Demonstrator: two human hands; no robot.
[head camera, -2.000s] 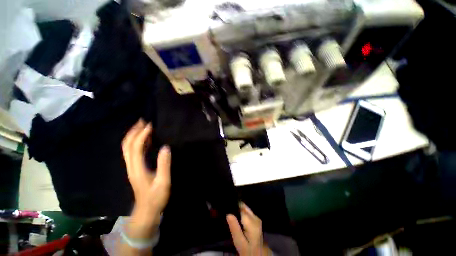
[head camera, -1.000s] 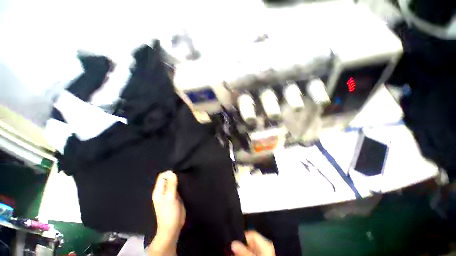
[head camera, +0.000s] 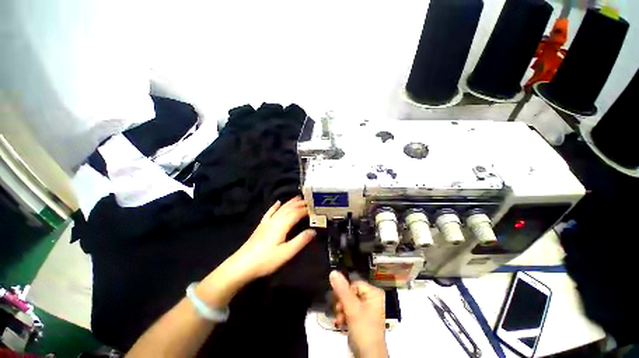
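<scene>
Black fabric (head camera: 175, 280) lies flat left of the off-white overlock machine (head camera: 448, 157), its right edge along the needle area (head camera: 343, 245). My left hand (head camera: 277, 238) lies on the fabric just left of the machine head, palm down, fingers spread, with a pale band on the wrist. My right hand (head camera: 357, 308) is just in front of the needle area, thumb up and fingers curled, at the fabric's right edge. Whether its fingers pinch the cloth is not clear. The presser foot is partly hidden in dark parts.
White pieces (head camera: 133, 171) and a crumpled black pile (head camera: 259, 140) lie at the back left. Thread snips (head camera: 455, 326), a blue strip (head camera: 480, 318) and a smartphone (head camera: 524, 312) lie right of my right hand. Black thread cones (head camera: 445, 52) stand behind the machine. Dark cloth hangs at the right.
The view has tilted up, showing the thread cones. My left hand has moved forward along the fabric to beside the machine head. My right hand has moved up from the near edge to the needle area.
</scene>
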